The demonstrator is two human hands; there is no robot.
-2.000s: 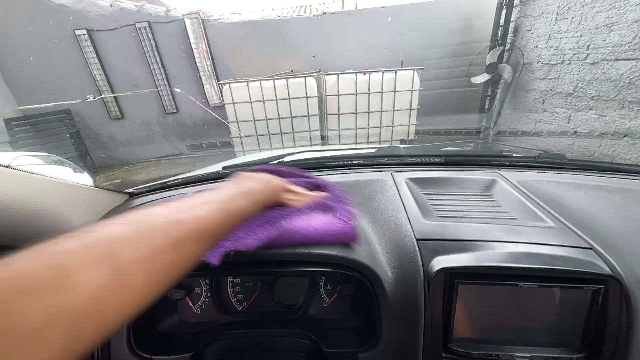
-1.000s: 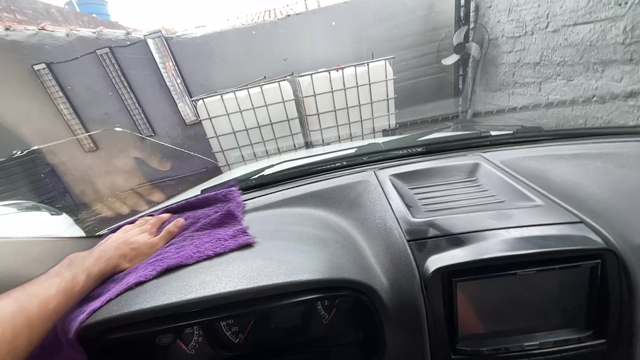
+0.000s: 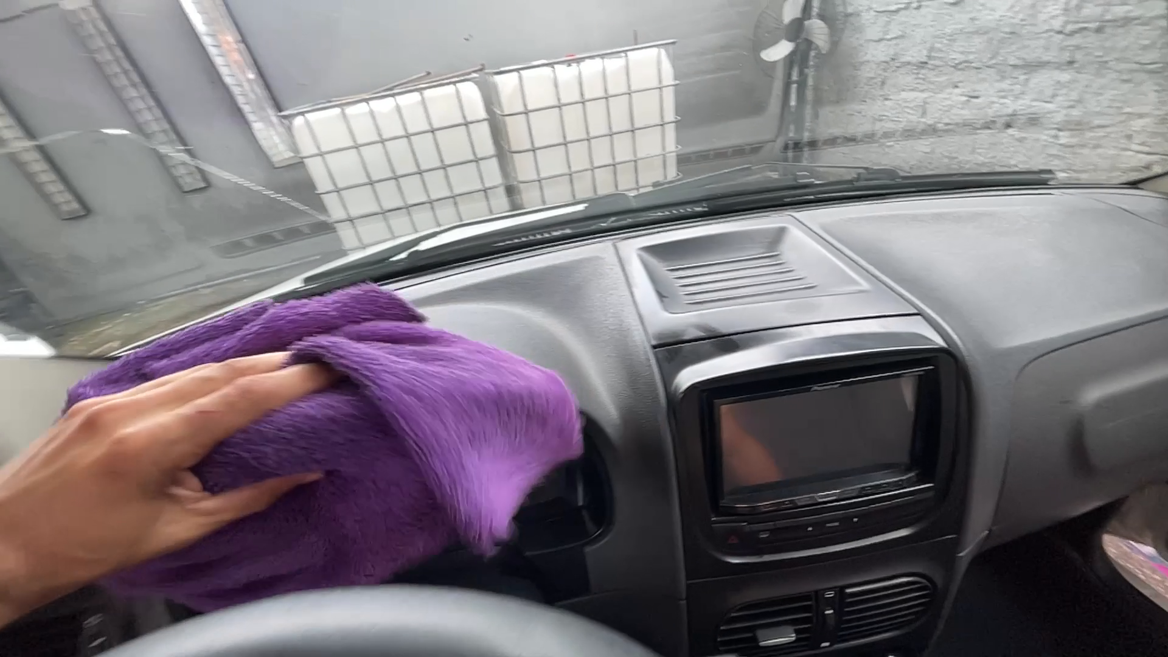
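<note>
At the left of the view, my left hand (image 3: 164, 465) grips a purple plush microfiber cloth (image 3: 383, 438), its fingers tucked under a fold. The cloth is bunched over the driver's side of the black dashboard (image 3: 566, 310) and hides most of the instrument cluster (image 3: 575, 493). Part of the cluster's right end shows beside the cloth. My right hand is out of view.
The steering wheel rim (image 3: 383, 620) crosses the bottom. A Pioneer head unit (image 3: 821, 438) sits in the centre console above the air vents (image 3: 826, 616). Past the windshield stand caged white tanks (image 3: 401, 155) and a fan (image 3: 794, 32).
My left hand lay flat on the spread cloth at the dashboard's far left a second ago. Now it grips the cloth, which is bunched before the instrument cluster. The steering wheel has come into view.
</note>
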